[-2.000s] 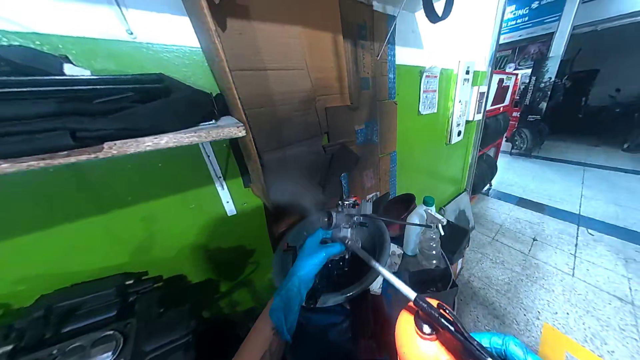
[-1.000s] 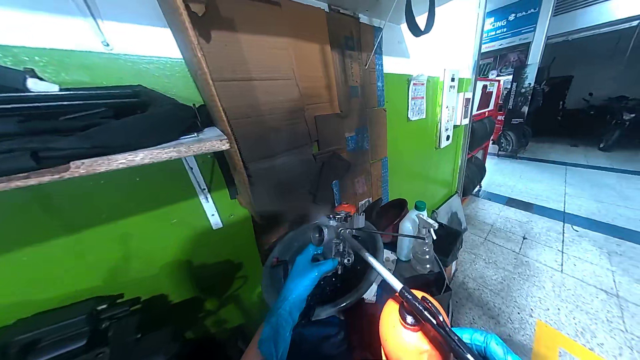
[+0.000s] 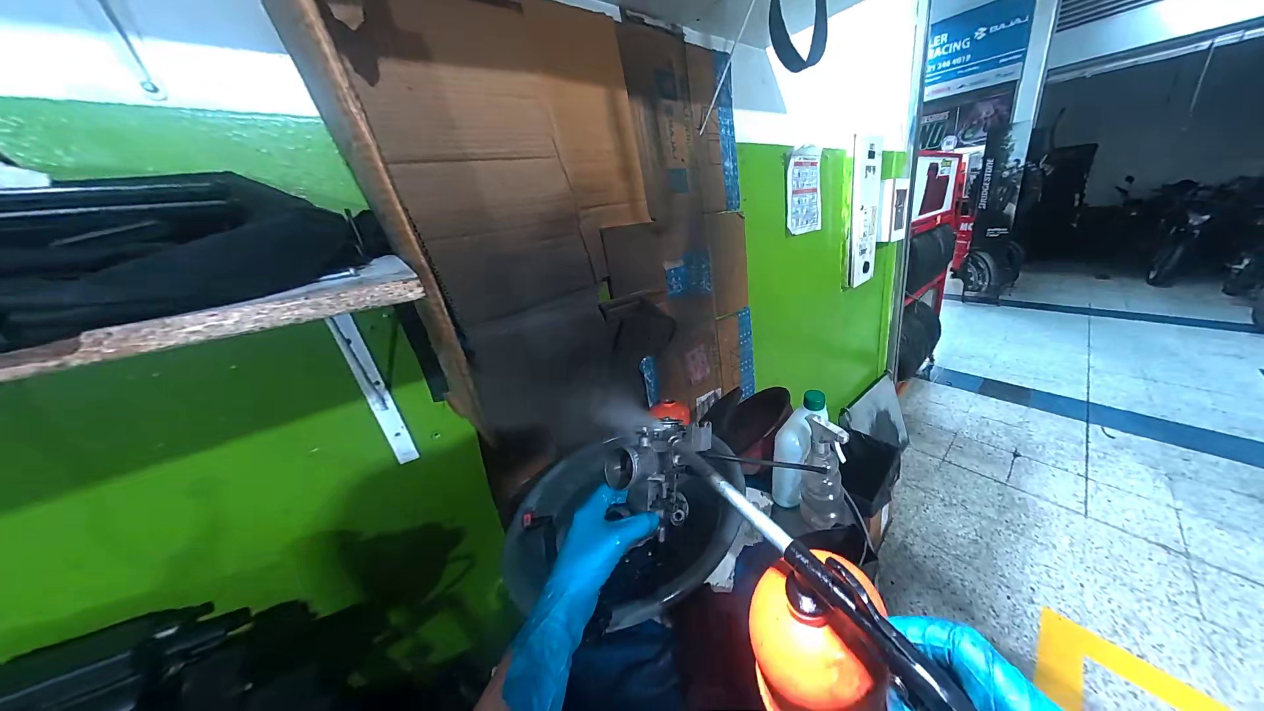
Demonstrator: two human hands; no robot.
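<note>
My left hand (image 3: pixel 609 528), in a blue glove, grips a metal carburetor (image 3: pixel 654 469) above a round dark basin (image 3: pixel 523 583). The metal wand (image 3: pixel 746 509) of a spray gun points at the carburetor's right side, and mist drifts off to the upper left. An orange canister (image 3: pixel 815 632) belongs to the sprayer, below its black handle (image 3: pixel 849 602). At the bottom right is my right hand (image 3: pixel 963 657), also in a blue glove, beside the sprayer; its fingers are mostly hidden behind the handle and canister.
A bottle with a green cap (image 3: pixel 790 459) and a clear spray bottle (image 3: pixel 823 484) stand right of the basin. Stained cardboard (image 3: pixel 513 197) covers the wall behind. A chipboard shelf (image 3: pixel 247 301) with black items juts out at the left. Dark motorcycle parts (image 3: pixel 188 652) lie at lower left.
My left hand has turned the carburetor so that its round opening faces more to the left. The spray wand stays against it, and mist shows behind it.
</note>
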